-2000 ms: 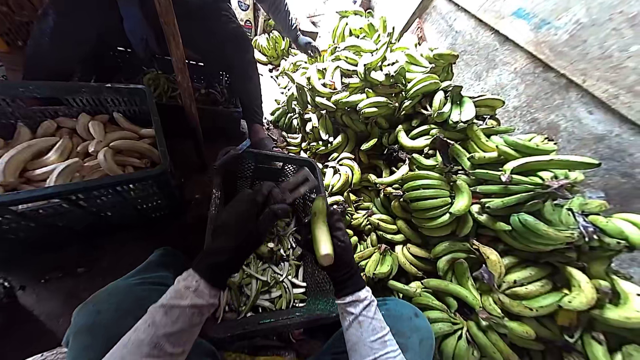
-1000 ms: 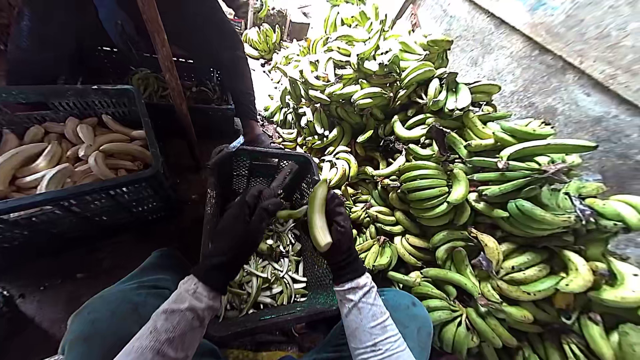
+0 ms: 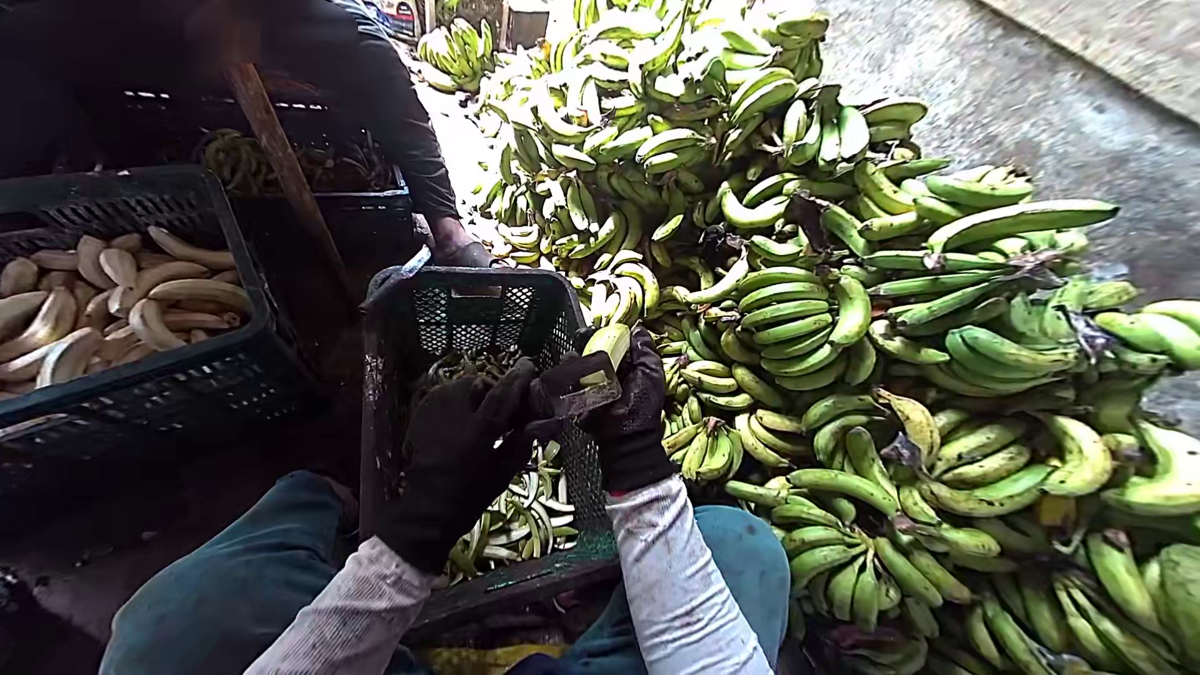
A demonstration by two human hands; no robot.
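My left hand [image 3: 459, 441], in a dark glove, is closed around a flat, wide-bladed knife or peeler [image 3: 589, 394]. The blade lies across a pale green, at least partly peeled plantain [image 3: 609, 345], which my right hand [image 3: 637, 403], also gloved, grips at the right. Both hands are above a dark perforated plastic crate [image 3: 375, 412] between my knees. Strips of green peel [image 3: 530, 516] lie in this crate. The plantain's lower end is hidden behind the blade and glove.
A large heap of green plantain bunches [image 3: 797, 319] fills the right side. At left stands a crate [image 3: 225, 375] of peeled plantains [image 3: 122, 300]. Behind it are a wooden pole [image 3: 291, 169], another crate [image 3: 375, 206] and a person's dark-clothed arm [image 3: 412, 141]. Concrete floor [image 3: 994, 122] shows at upper right.
The blade has moved onto the plantain; one second ago it was raised to the left of it. The plantain has turned in my right hand. The view has shifted slightly.
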